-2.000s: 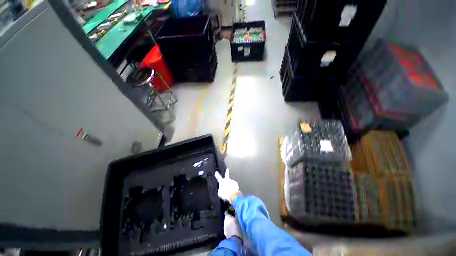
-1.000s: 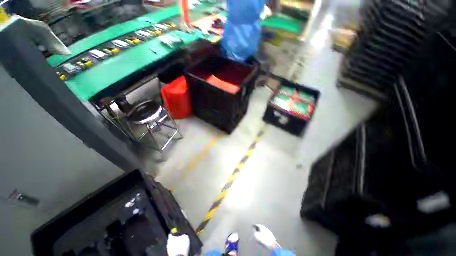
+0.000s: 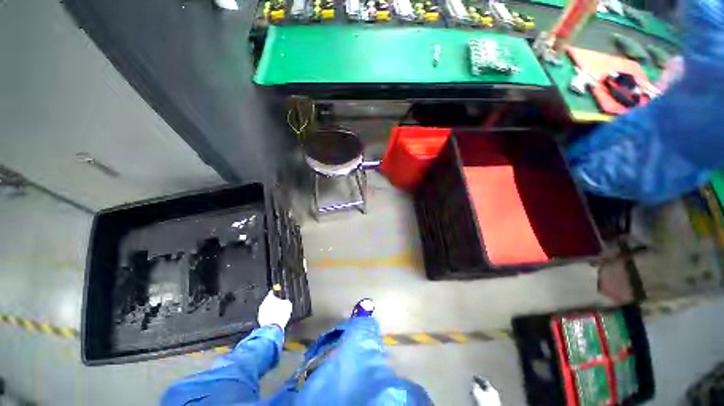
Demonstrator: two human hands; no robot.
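Note:
A black tote with a moulded black tray inside stands at the left, on top of a stack of similar totes. My left hand, white-gloved, grips the tote's right side near its front corner. A small yellow spot shows at its fingertips. My right hand, also white-gloved, is small and cut off by the bottom edge. A dark spot shows at its fingers; whether it holds something is unclear.
A stool stands under the green-matted bench. Right of it are a red bin, a deep black tote with a red sheet, and a low tote of boards. A blue-clothed person works at the bench.
The view has turned right towards the bench. My left hand has gone from inside the tote's right wall to its outer edge. My right hand has moved away from the tote to the right.

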